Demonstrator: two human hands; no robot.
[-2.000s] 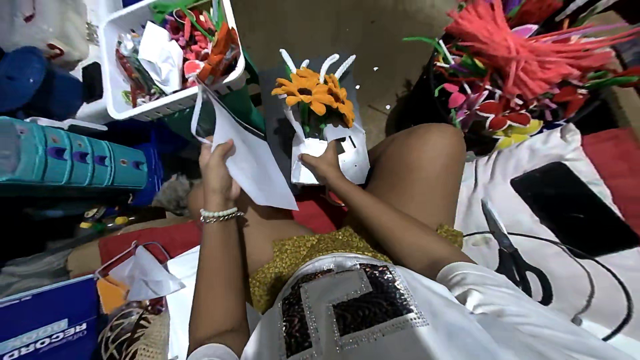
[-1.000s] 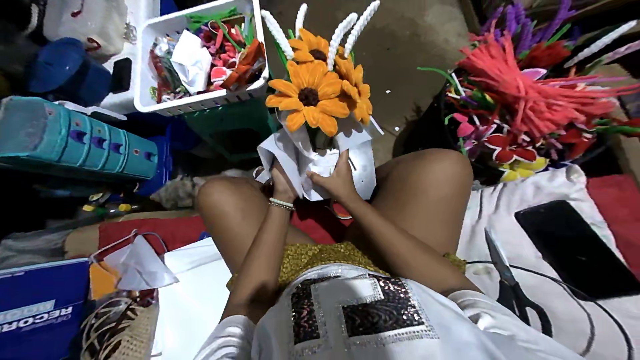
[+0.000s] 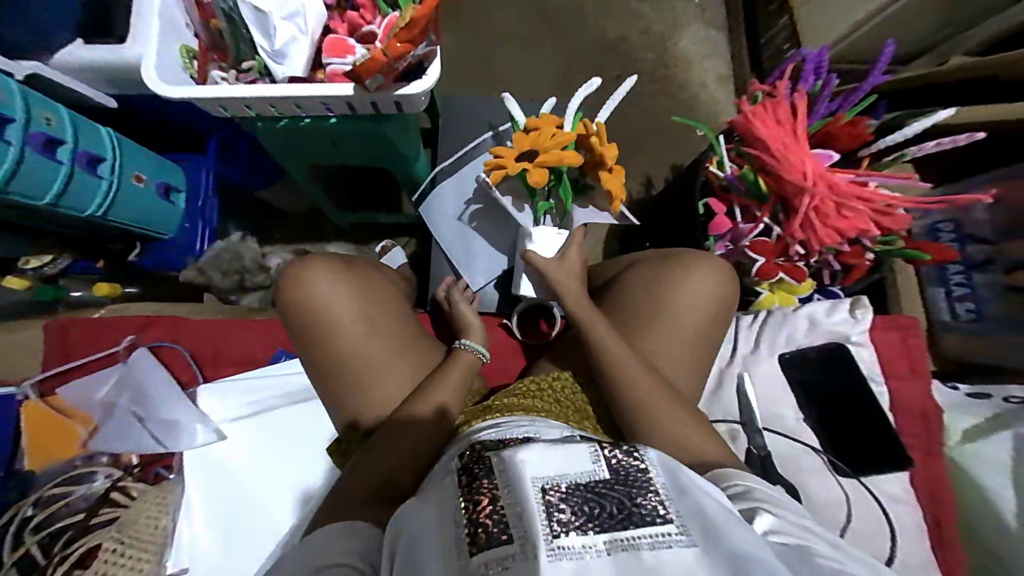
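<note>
My right hand grips the white-wrapped base of a small bouquet. Orange pipe-cleaner flowers with dark centres, green leaves and white fuzzy stems rise from it. Behind and to the left of the bouquet lies a sheet of white wrapping paper with a dark edge. My left hand is at the lower corner of that sheet, fingers slightly apart; whether it touches the sheet I cannot tell. Just below the bouquet's base, between my legs, is a roll of tape.
A white plastic basket of craft pieces stands on a green stool. At right are a bunch of pipe-cleaner flowers, scissors and a black phone on white cloth. White sheets lie at left, near a teal drawer unit.
Both hands were at the bouquet's wrapping a second ago; my left hand has since come away from the base. The paper now spreads out to the left behind the flowers.
</note>
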